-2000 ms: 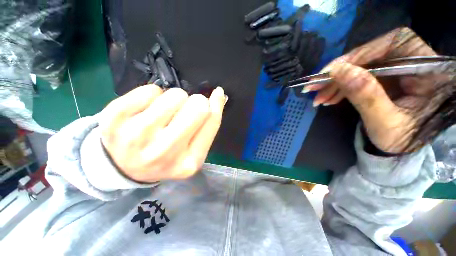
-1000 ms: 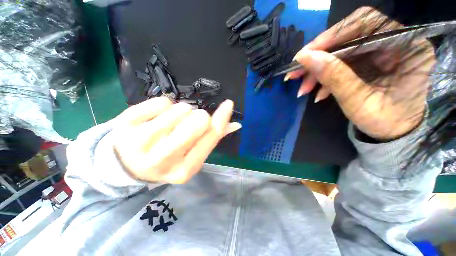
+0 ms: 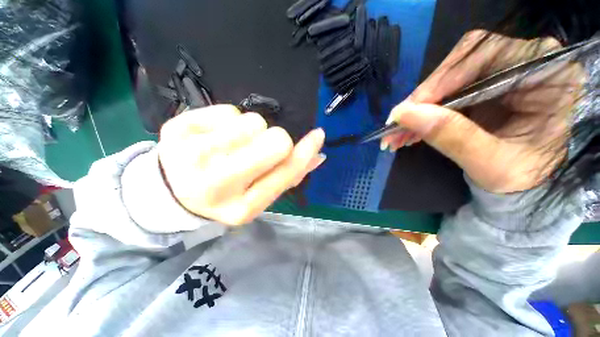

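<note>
My right hand (image 3: 487, 112) holds the tweezers (image 3: 487, 82), their tips pointing left over the blue sheet (image 3: 358, 181). A small dark piece (image 3: 342, 141) lies between the tweezer tips and my left fingertips; which of them grips it is unclear. My left hand (image 3: 230, 164) is curled, thumb and forefinger together at the sheet's left edge; whether they hold anything is hidden. Black plastic housings (image 3: 342, 52) lie grouped on the upper part of the sheet, one shiny one at the lower edge. A looser heap of black housings (image 3: 187, 82) lies beyond my left hand.
A black mat (image 3: 230, 46) lies under both heaps on a green bench (image 3: 115, 125). A crinkled clear bag (image 3: 33, 85) is at the left, another (image 3: 589, 112) at the right edge. Dark hair hangs across the upper right. Cartons (image 3: 39, 214) stand at the lower left.
The tweezer tips have left the grouped housings and come down near my left fingertips, with a dark piece now between them. A shiny housing now shows at the group's lower edge.
</note>
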